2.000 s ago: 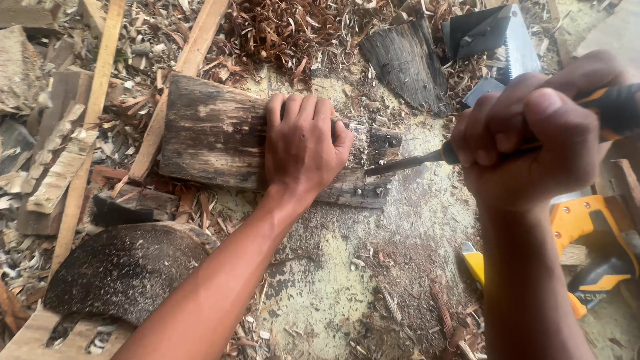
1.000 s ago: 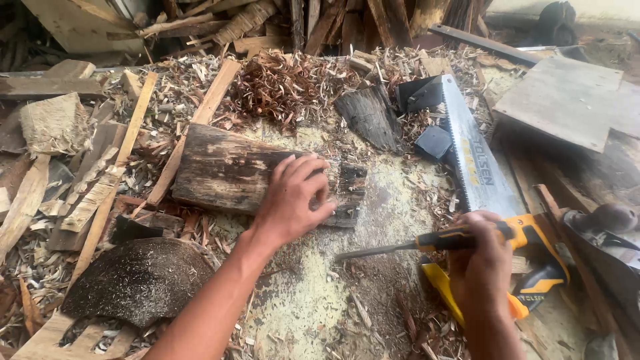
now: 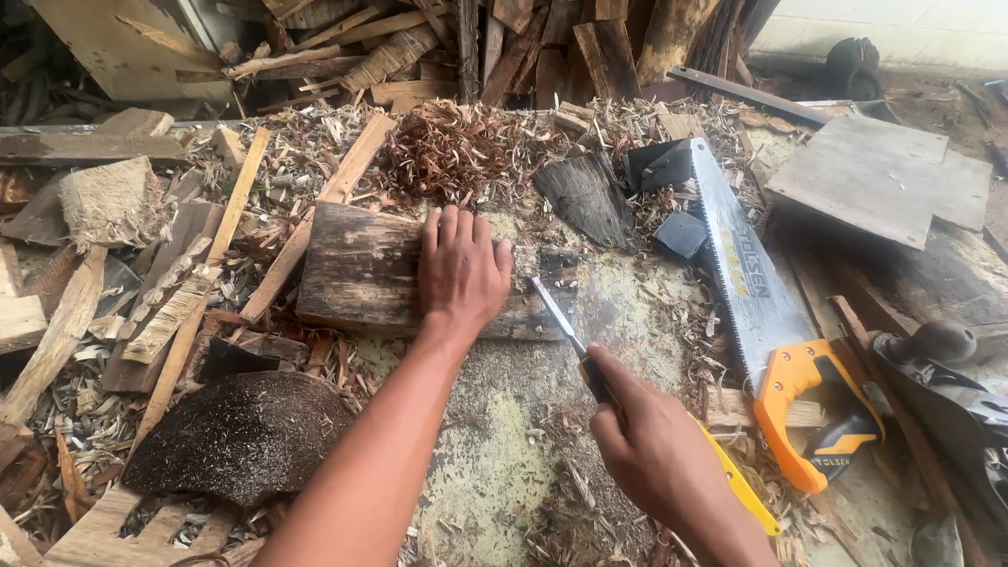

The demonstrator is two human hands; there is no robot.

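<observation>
A dark weathered wooden board (image 3: 358, 268) lies flat on the worn bench top, its right end notched and sprinkled with wood bits. My left hand (image 3: 463, 272) presses down on the board's middle, fingers over the top and pointing to its far edge. My right hand (image 3: 650, 433) grips the black and yellow handle of a chisel (image 3: 561, 315). The chisel's blade points up and left, its tip at the notched part just right of my left hand; whether it touches the wood I cannot tell.
Right of the board lie a Tolsen handsaw (image 3: 748, 268), a yellow-handled tool (image 3: 736, 476) and a hand plane (image 3: 937, 346). A grey wood piece (image 3: 587, 197) and reddish shavings (image 3: 453, 150) lie beyond. A dark curved piece (image 3: 244, 437) and wood strips are at the left.
My right hand has brought the chisel from below the board up to its notched end, with the blade now angled forward. The left hand remains on the board. The view has tilted up since the first frame.
</observation>
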